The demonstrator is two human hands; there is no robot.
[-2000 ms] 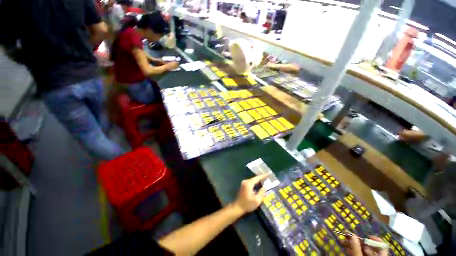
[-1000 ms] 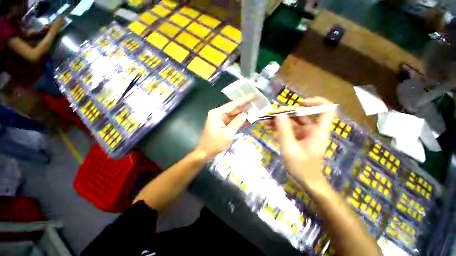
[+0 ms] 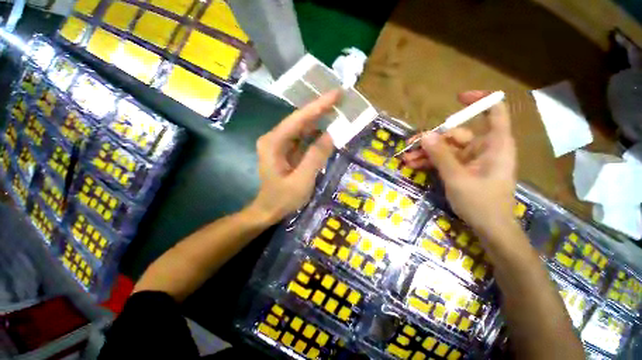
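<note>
My left hand [image 3: 292, 158] holds a white-edged card with grey-beige blocks [image 3: 325, 98] between fingers and thumb, over the upper left corner of the near blister tray [image 3: 394, 264]. My right hand [image 3: 475, 165] holds white-handled tweezers [image 3: 470, 112] like a pen. Their thin tips are over a patterned panel [image 3: 393, 158] in the tray's top left pocket; contact cannot be told. The tray's pockets hold black panels with rows of small yellow squares. My right hand and forearm cover part of the tray. Any piece at the tips is too small to tell.
A second tray of patterned panels [image 3: 91, 190] lies at left, with plain yellow panels [image 3: 162, 42] behind it. A pale post [image 3: 271, 35] rises at the top. White paper pieces [image 3: 563, 119] lie on and beside the brown board [image 3: 436, 63]. A red stool shows at lower left.
The view has moved closer to the near tray. My hands have moved apart; the tweezers have left the card and their tips are now over the top left panel. The card stays in my left hand.
</note>
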